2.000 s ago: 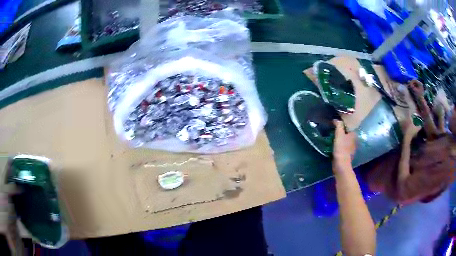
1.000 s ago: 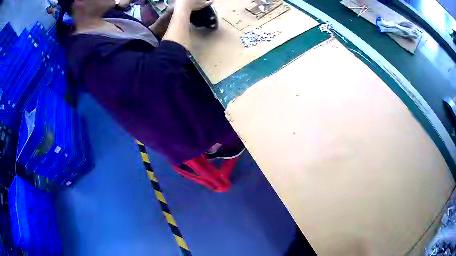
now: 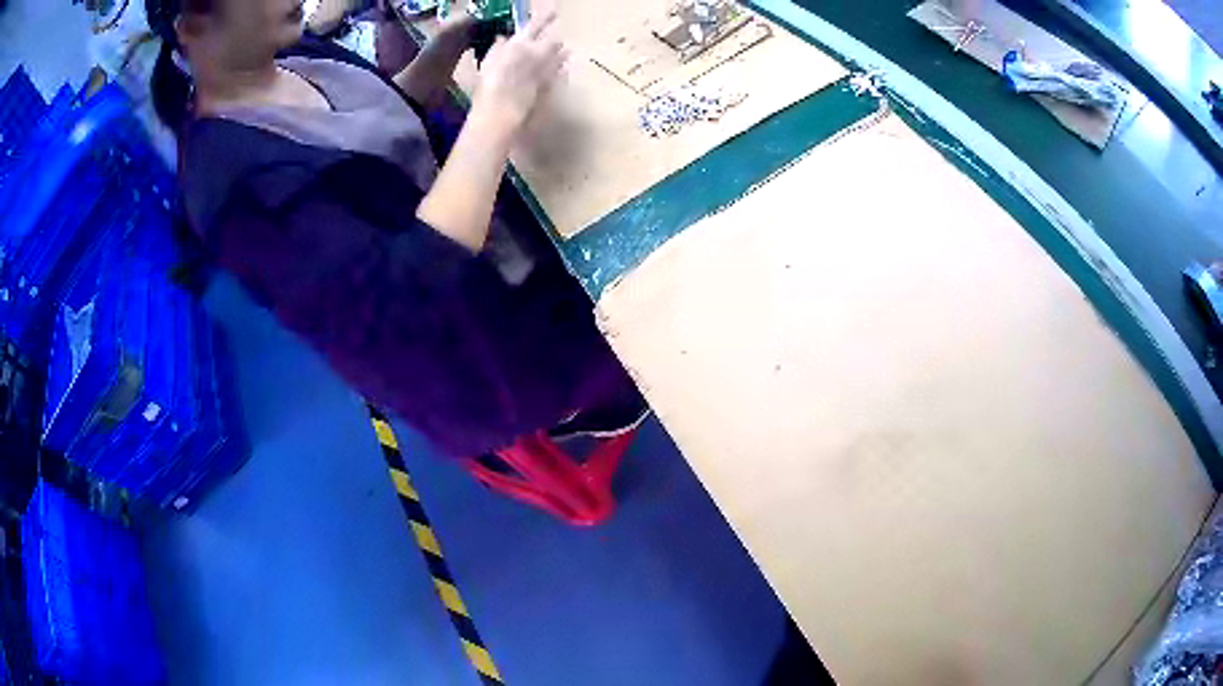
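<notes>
Neither of my hands is in the picture. Nearest in front of me lies a flat tan cardboard mat (image 3: 912, 389) on the green bench (image 3: 671, 194). The edge of a clear plastic bag (image 3: 1191, 630) with silvery parts shows at the lower right, cut off by the picture's edge. No green case of mine is in view.
A seated person in dark clothes (image 3: 362, 255) works at the neighbouring cardboard (image 3: 577, 174), where small silver parts (image 3: 687, 110) are heaped. Blue crates (image 3: 141, 389) are stacked at the left. Yellow-black tape (image 3: 429, 536) crosses the floor beside a red stool (image 3: 570, 483).
The view has swung from the parts bag and green cases to the neighbouring person. My hands have left the picture. Since one second ago, that person's hand has moved away from the dark piece.
</notes>
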